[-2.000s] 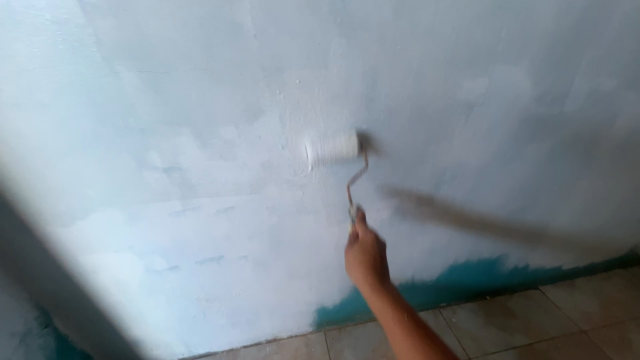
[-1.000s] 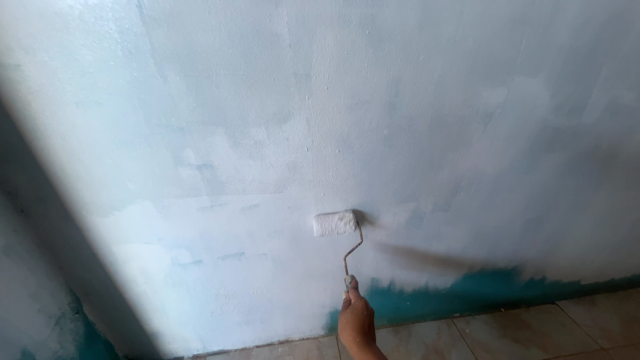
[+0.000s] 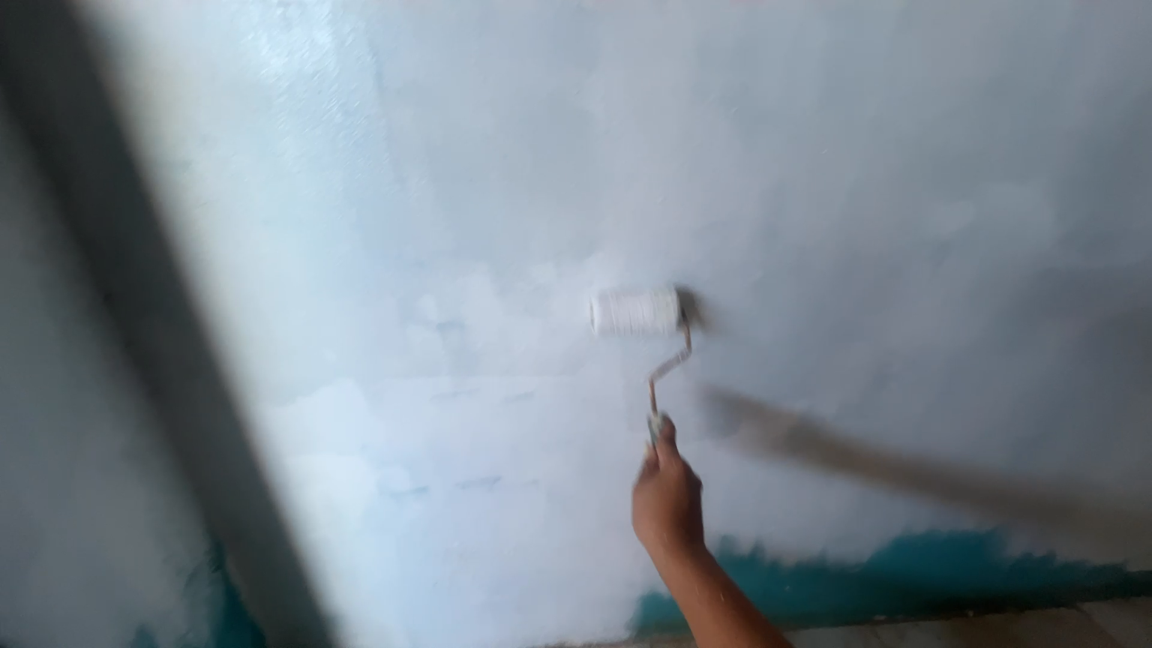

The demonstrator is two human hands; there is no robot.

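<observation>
My right hand point(image 3: 669, 504) grips the handle of a paint roller point(image 3: 636, 311), its fingers closed around it and the forefinger pointing up along the handle. The roller's white sleeve lies level against the wall point(image 3: 504, 207), slightly blurred. A bent, rust-coloured wire frame joins the sleeve's right end to the handle. White paint covers most of the wall, uneven and bluish in patches, with a few faint blue marks left of the hand. Teal paint point(image 3: 864, 576) shows along the wall's foot. My left hand is out of the frame.
A dark, blurred upright band point(image 3: 153, 297) slants down the left side, with more white and teal surface beyond it. Floor tiles point(image 3: 1008, 627) meet the wall at the lower right. The shadow of my arm falls on the wall to the right.
The roller was higher on the wall two seconds ago, went down near the teal edge one second ago, and is now up again. My right hand has kept hold of it.
</observation>
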